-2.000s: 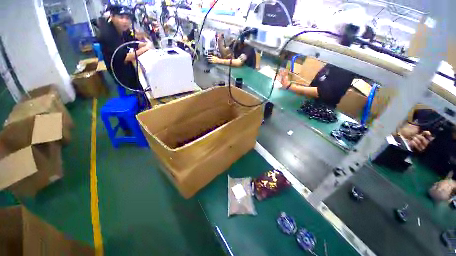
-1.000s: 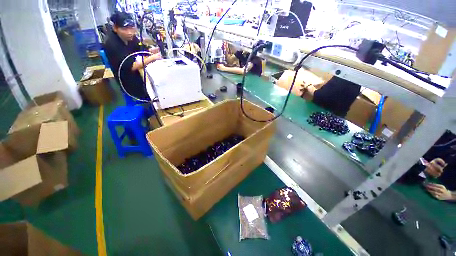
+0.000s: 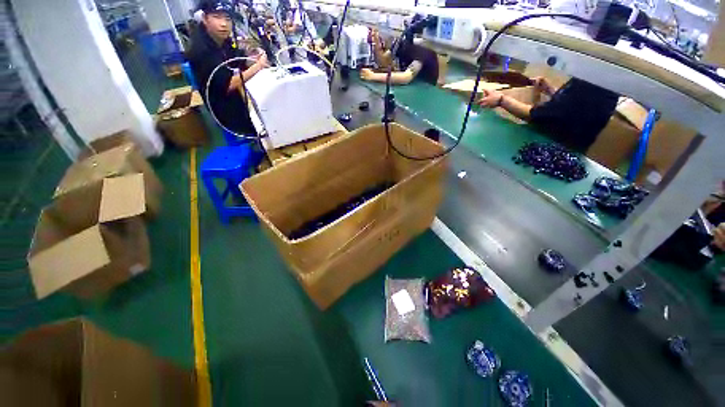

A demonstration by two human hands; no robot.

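Two round blue-and-white patterned units [image 3: 482, 359] lie on the green bench at the bottom; the right one [image 3: 515, 387] is near the frame's edge. A clear-grey bag with a white label [image 3: 407, 319] lies beside a dark red-brown bag with shiny gold patches [image 3: 459, 292]. A slim blue-white pen-like item [image 3: 374, 378] lies at the left bench edge. A tiny skin-toned patch at the bottom edge below it may be my left hand, too cut off to tell. My right hand is out of the picture.
A tall open carton [image 3: 374, 248] with dark pieces inside stands at the bench's far end. The dark conveyor [image 3: 509, 226] carries several units on the right, behind a slanted metal post [image 3: 636, 230]. Other workers sit opposite. A blue stool [image 3: 228, 168] and open cartons stand left.
The view has shifted; compared with one second ago, the bench items sit higher, and both patterned units and the pen-like item show again. The worker opposite has moved their arms beside a carton.
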